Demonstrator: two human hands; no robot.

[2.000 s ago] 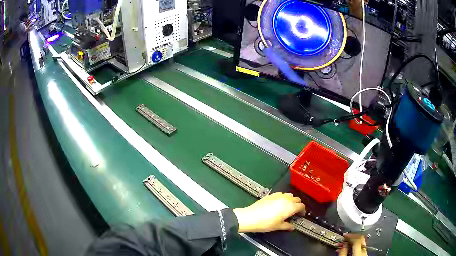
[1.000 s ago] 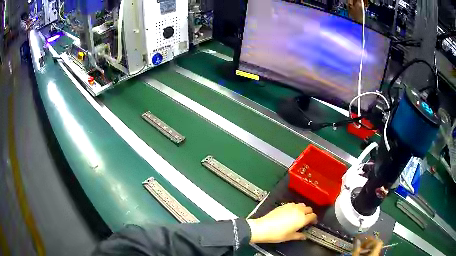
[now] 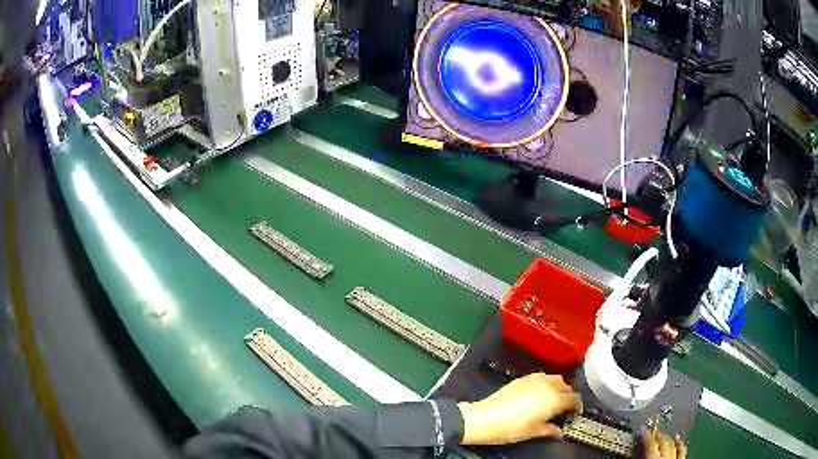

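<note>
A metal fixture strip (image 3: 599,435) lies on the black pad (image 3: 475,381), below the ring light (image 3: 625,381) of the video microscope (image 3: 668,305). My left hand (image 3: 518,411) is on the strip's left end, fingers bent, thumb and fingertips gripping it. My right hand (image 3: 662,446) is at the strip's right end, cut off by the bottom edge; whether it holds a tool cannot be seen. The monitor (image 3: 538,85) shows a magnified blue disc in a yellow ring.
A red bin (image 3: 552,314) with small parts stands left of the microscope. Three more strips lie on the green bench, one nearer (image 3: 405,324), one farther (image 3: 290,250), one at the front (image 3: 291,368). A smaller red item (image 3: 630,222) and cables are behind. A white machine (image 3: 269,67) stands at the far left.
The held strip and my left hand have moved right along the pad. The monitor picture went from disc to blur to a sharp disc. The farthest strip has shifted toward me along the bench.
</note>
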